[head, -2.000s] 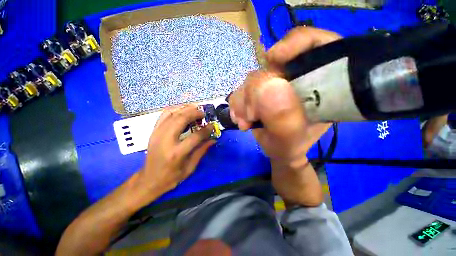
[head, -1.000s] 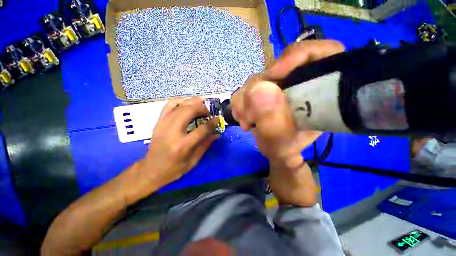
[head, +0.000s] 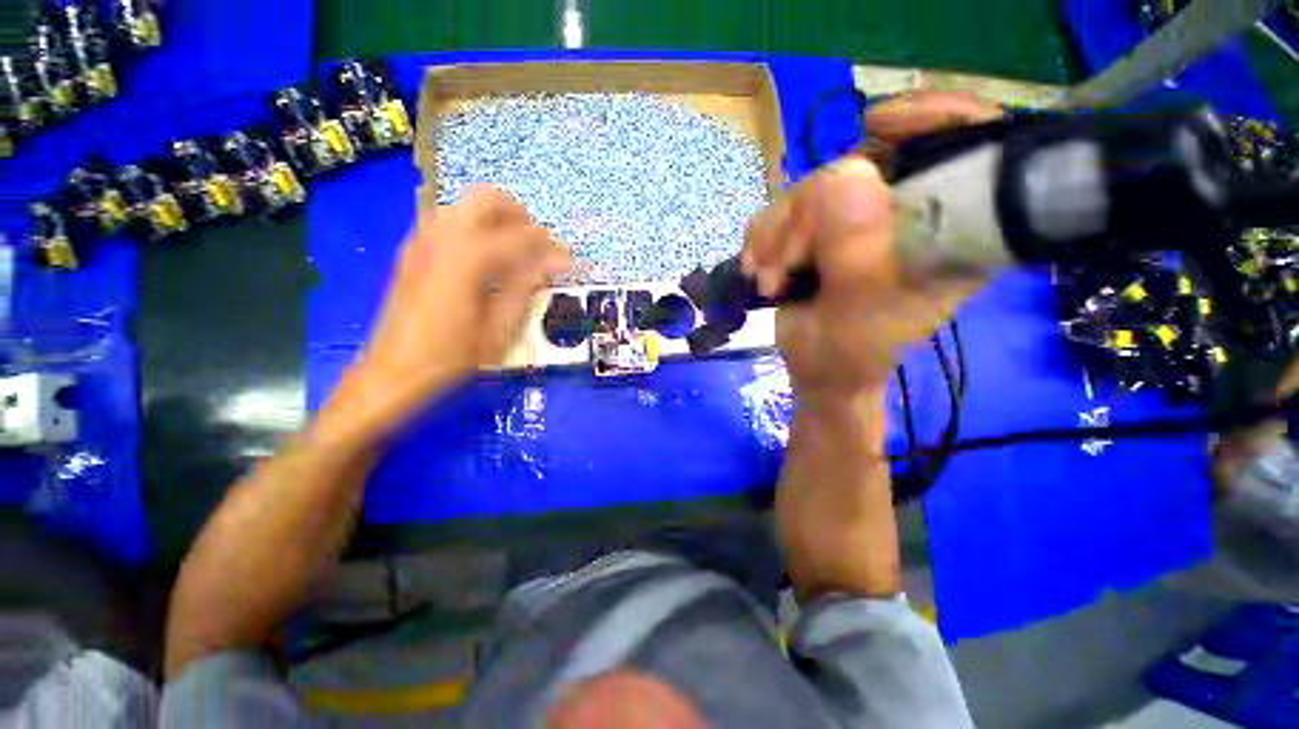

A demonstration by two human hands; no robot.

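My right hand (head: 841, 257) is shut on the electric screwdriver (head: 947, 207), whose dark nose points left beside the white strip. A small black-and-yellow assembly (head: 624, 342) sits on the white holding strip (head: 524, 342), between two round dark parts. My left hand (head: 463, 285) is raised over the lower left of the screw box (head: 428, 121), fingers bent together and blurred. I cannot tell whether it holds a screw. The box holds many tiny silvery-blue screws (head: 606, 164).
Rows of assemblies (head: 214, 192) lie at the left, and a heap (head: 1154, 321) lies at the right. A black cord (head: 1054, 434) crosses the blue sheet (head: 442, 456). A green surface (head: 684, 26) runs behind. A person's grey sleeve (head: 1261, 491) shows at the right edge.
My left hand has left the assembly and moved up to the screw box. The screwdriver nose has drawn back from the assembly. The view has shifted and shows more assemblies on both sides.
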